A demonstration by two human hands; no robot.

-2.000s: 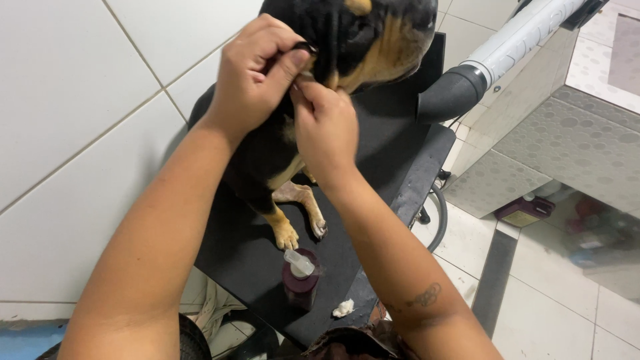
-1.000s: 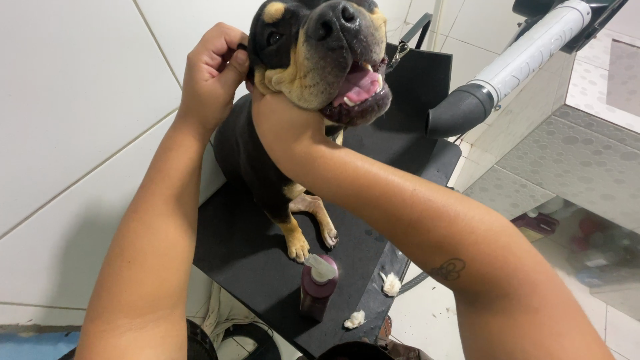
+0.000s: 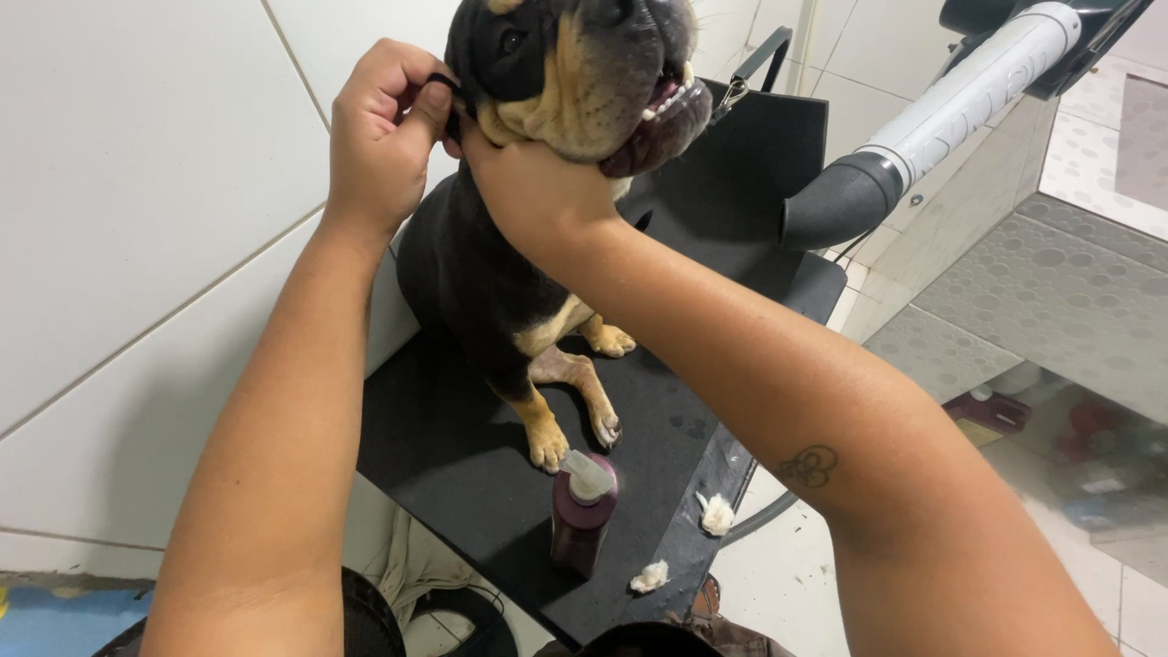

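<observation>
A black-and-tan dog [image 3: 456, 246] sits on a black table [image 3: 438, 438], its head raised and mouth partly open. My left hand [image 3: 388, 132] pinches the dog's dark ear [image 3: 447, 87] between thumb and fingers. Under the dog's jaw, beside that ear, is my right hand [image 3: 538, 187]; its fingertips are hidden, so what they hold does not show. A dark purple bottle with a clear cap [image 3: 584, 511] stands by the front paws. Two white cotton wads [image 3: 716, 514] lie near the table's edge.
A dryer hose with a black nozzle [image 3: 844, 201] reaches in from the upper right. White wall tiles [image 3: 137, 182] rise close on the left. A metal clip [image 3: 733, 94] hangs at a strap behind the dog's head. Bottles [image 3: 990, 411] sit low on the right.
My right hand has moved under the dog's jaw since the oldest frame. A second cotton wad now shows near the table's edge; only one shows in the oldest frame.
</observation>
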